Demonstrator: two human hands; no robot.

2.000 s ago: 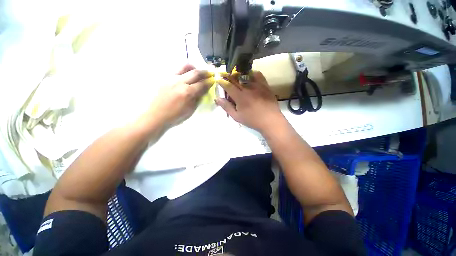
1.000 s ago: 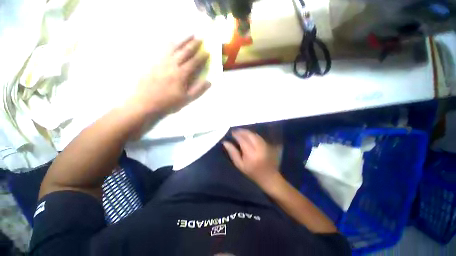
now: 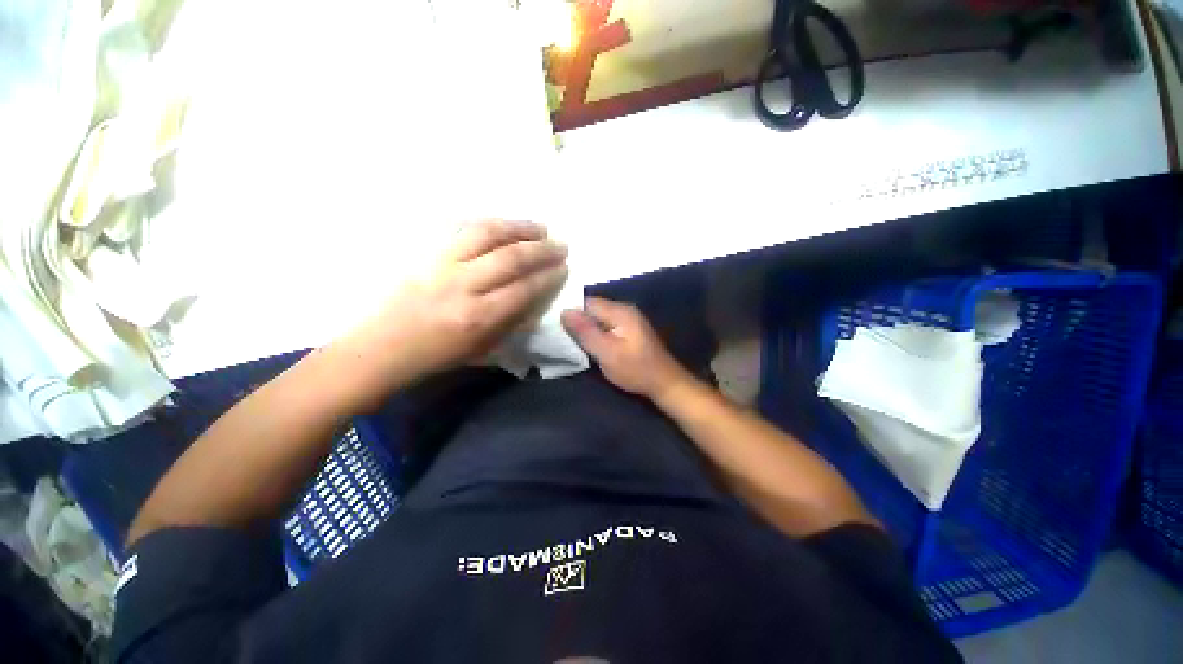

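Observation:
A white fabric panel (image 3: 551, 340) hangs over the table's front edge, bunched near my lap; its outline blends into the white table (image 3: 727, 195). My left hand (image 3: 500, 288) is on the fabric at the edge, fingers curled over it. My right hand (image 3: 620, 344) is just right of it, thumb and fingers closed on the fabric's right edge. The orange-red mark (image 3: 597, 59) shows on the machine bed at the top. The needle area is mostly cut off and glaring.
Black-handled scissors (image 3: 807, 78) lie on the machine bed. Cream strips (image 3: 117, 195) are heaped at the left. A blue basket (image 3: 1064, 428) at the right below the table holds a folded white piece (image 3: 908, 402). Another blue basket (image 3: 344, 499) is at lower left.
My left hand has come from beside the needle to the table's front edge. My right hand left the needle, dropped to my lap, and is now at the fabric. The view has tilted down.

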